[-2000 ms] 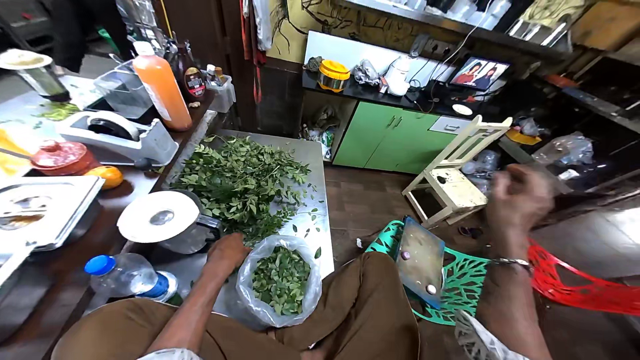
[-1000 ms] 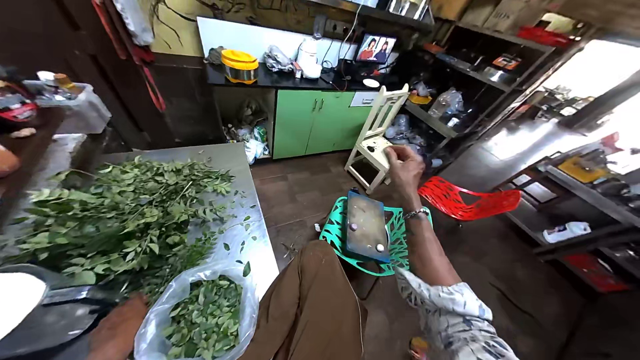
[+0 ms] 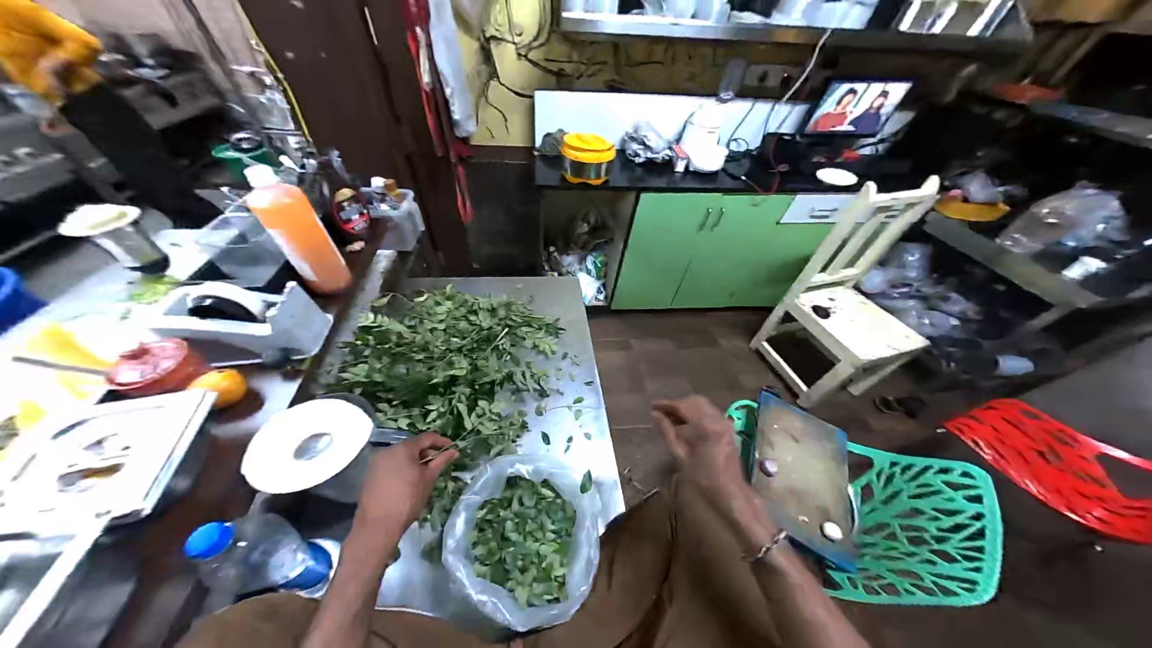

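Observation:
A heap of leafy green sprigs [image 3: 441, 360] lies on a steel table [image 3: 576, 333], with loose leaves scattered at its right. Near the table's front edge stands a container lined with a clear plastic bag [image 3: 457, 549], full of picked green leaves [image 3: 526, 540]. My left hand [image 3: 400, 477] is at the near left edge of the heap, its thumb and forefinger pinching a thin green stem. My right hand [image 3: 702, 441] is raised over my right thigh, right of the table, fingers curled together; whether it holds something small cannot be told.
At left, a counter carries an orange bottle [image 3: 301, 229], a tape dispenser [image 3: 243, 319], a white roll [image 3: 308, 445] and a water bottle [image 3: 261, 553]. A board [image 3: 801, 468] rests on a green plastic chair [image 3: 936, 522]. Beyond are a cream chair [image 3: 855, 328] and a red chair [image 3: 1062, 463].
The view has swung right and back left. My right hand, raised out to the right before, has come nearer the table and bag. My left hand now shows at the heap's edge, pinching a stem.

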